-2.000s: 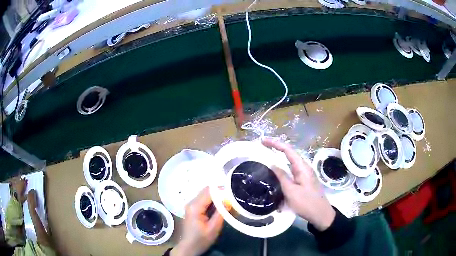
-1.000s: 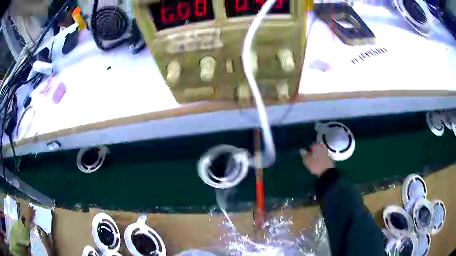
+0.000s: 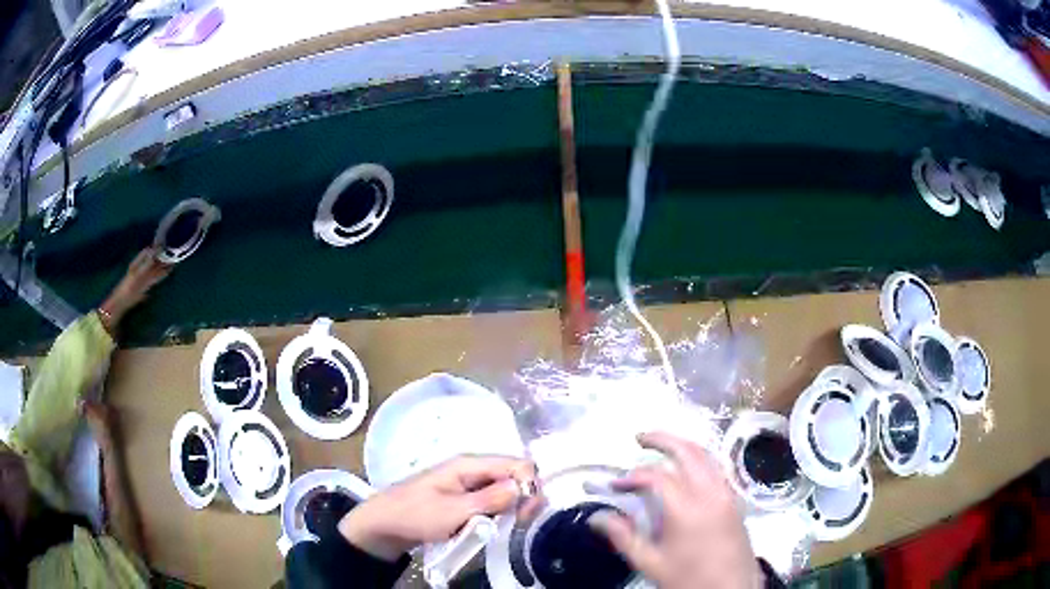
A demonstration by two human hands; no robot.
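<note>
A round white fixture with a glossy black centre [image 3: 567, 545] lies low in front of me, cut off by the bottom edge. My left hand [image 3: 443, 503] pinches a small piece at the fixture's upper left rim; the fingers hide most of it. A white boxy cover piece [image 3: 461, 555] shows below that hand. My right hand [image 3: 697, 518] is blurred over the fixture's right side, thumb across the black centre; whether it grips cannot be told. A white cable [image 3: 637, 190] hangs down to shiny clear plastic [image 3: 599, 385] behind the fixture.
A white tub [image 3: 440, 426] stands left of the fixture. Several units lie left [image 3: 322, 383] and right [image 3: 831, 426]. A black-centred unit [image 3: 355, 205] lies on the green belt, left of the divider stick [image 3: 570, 196]. Another person's hand [image 3: 141, 280] reaches a unit at far left.
The view has tilted back down. My right hand has come back from the belt to the bench. The slotted disc right of the divider is gone. The black-centred unit has moved left along the belt.
</note>
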